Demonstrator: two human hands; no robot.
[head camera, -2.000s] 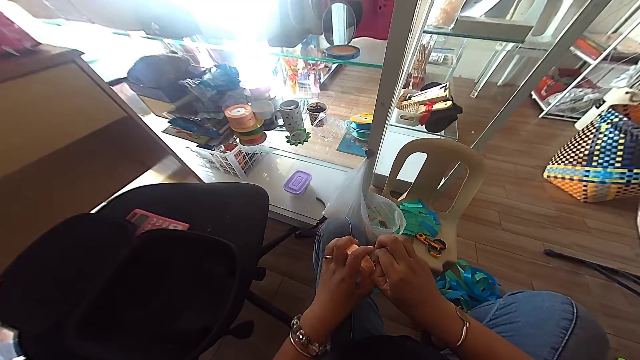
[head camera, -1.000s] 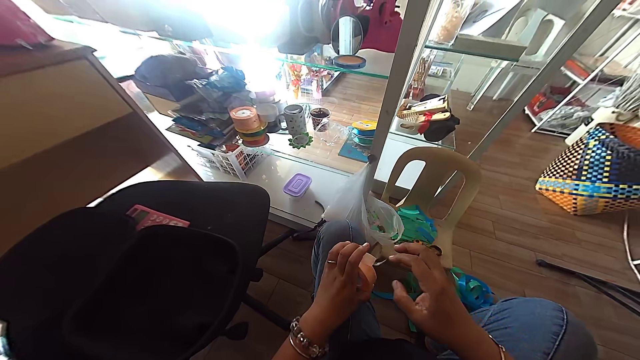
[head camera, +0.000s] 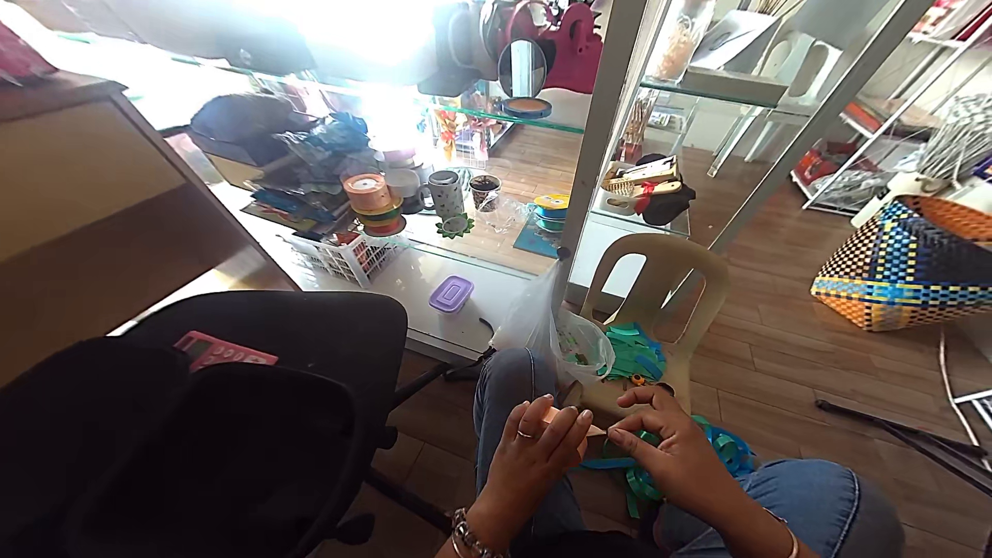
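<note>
Over my lap, my left hand (head camera: 535, 453) is closed around a peach ribbon roll (head camera: 552, 416), mostly hidden by the fingers. My right hand (head camera: 666, 446) pinches the ribbon's loose end between thumb and forefinger, just right of the roll. Below and behind the right hand lie loose green and blue ribbons (head camera: 725, 449). Cut green ribbon pieces (head camera: 632, 353) rest on the seat of a beige plastic chair (head camera: 701, 283), with orange-handled scissors (head camera: 638, 380) partly hidden at their front edge. A clear plastic bag (head camera: 531, 314) hangs beside the chair.
A black office chair (head camera: 310, 318) with a pink calculator (head camera: 221, 350) is at left. Ahead, a glass shelf holds stacked ribbon spools (head camera: 370, 198) and a mug (head camera: 446, 194); a purple-lidded container (head camera: 451, 294) sits lower. A woven basket (head camera: 899, 271) stands at right.
My hands were close together two seconds ago. They have since moved apart, and a short end of peach ribbon now shows between them.
</note>
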